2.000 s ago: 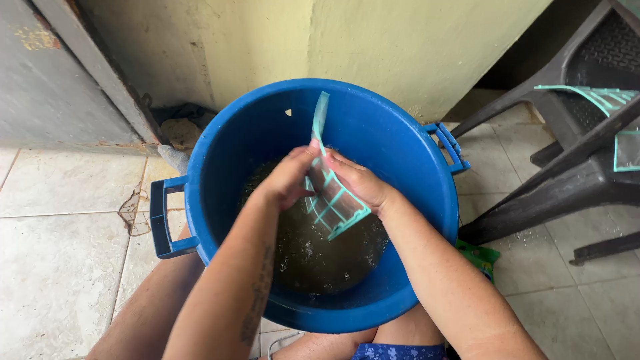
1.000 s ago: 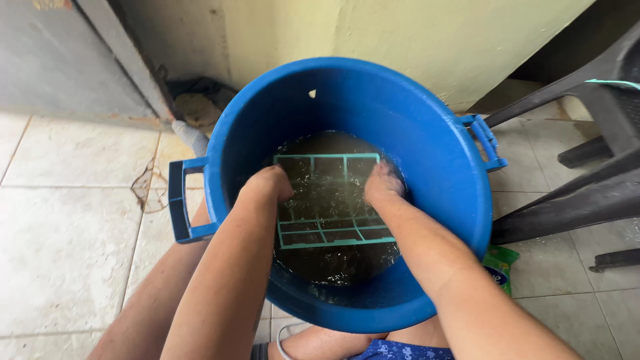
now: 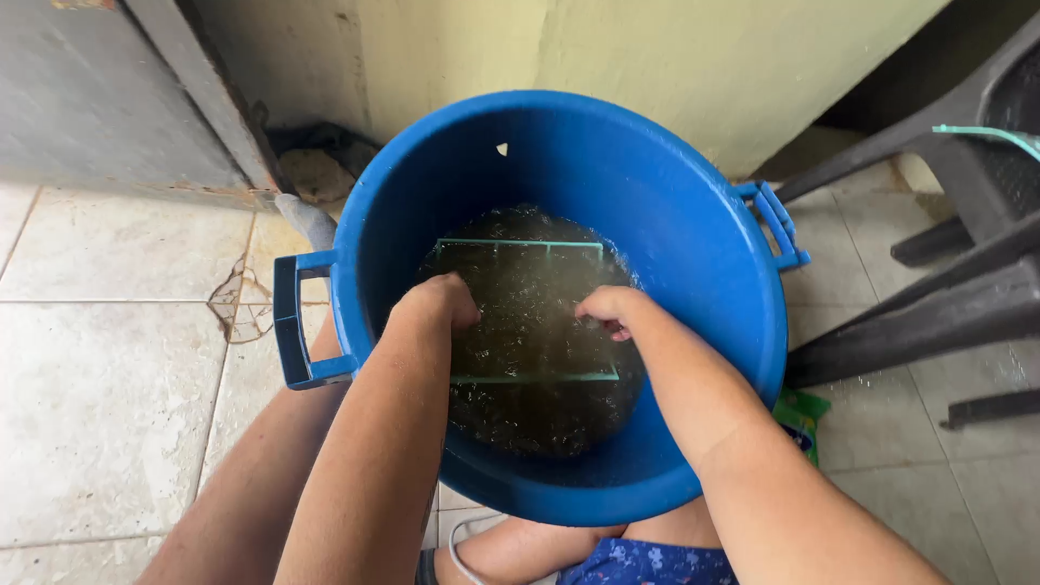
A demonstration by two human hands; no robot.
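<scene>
A large blue plastic tub (image 3: 682,219) holds murky, rippling water (image 3: 536,418). A turquoise-framed mesh panel (image 3: 524,243) lies mostly under the water; its far and near edges show, while its middle is blurred by the water. My left hand (image 3: 453,299) is over the panel's left part, with the fingertips at the water and partly hidden. My right hand (image 3: 611,311) is over its right part, fingers bent and slightly apart. Whether either hand grips the panel cannot be told.
A dark plastic chair (image 3: 934,301) stands at the right, with another turquoise-edged piece (image 3: 991,136) on it. A green packet (image 3: 803,418) lies on the tiled floor beside the tub. A wall (image 3: 634,65) rises behind, and a grey metal panel (image 3: 106,97) stands at the left.
Two seconds ago both hands held the panel bent above the water. One second ago it lay flat with a hand at each side; now it sits deeper and the hands are closer together.
</scene>
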